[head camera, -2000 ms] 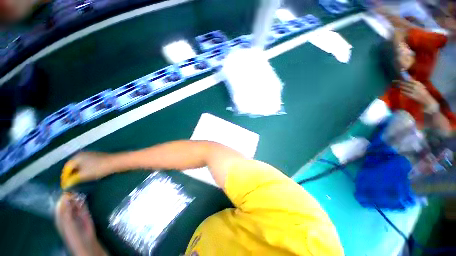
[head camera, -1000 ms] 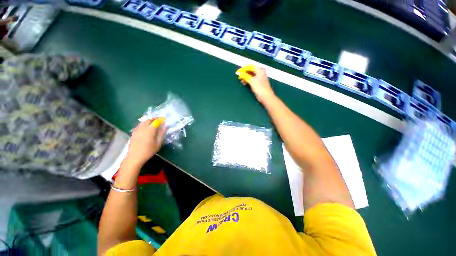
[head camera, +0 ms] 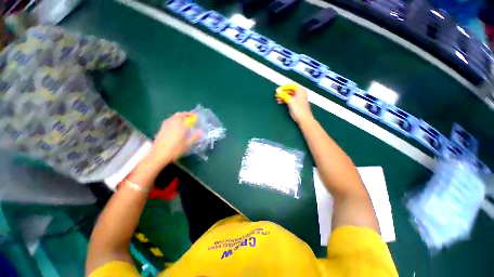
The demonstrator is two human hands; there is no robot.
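My left hand (head camera: 176,134), with a yellow finger cot, is on a crumpled clear poly bag (head camera: 205,130) with small white bits at its right side. My right hand (head camera: 293,98), with yellow finger cots, is raised by the white strip with its fingertips together; whether a small part is between them cannot be told. A flat clear bag of white parts (head camera: 271,166) lies between my arms. Pale blue plastic housings (head camera: 336,84) stand in a long row beyond the strip.
A white paper sheet (head camera: 380,189) lies partly under my right forearm. A large stack of bagged white parts (head camera: 450,203) is at the right. A person in a patterned top (head camera: 54,103) is close at my left. Dark plastic parts (head camera: 433,32) line the far side.
The view has shifted slightly, so most things sit a little lower and to the right. Both hands keep much the same posture as a second ago. Earlier, my hands were close together.
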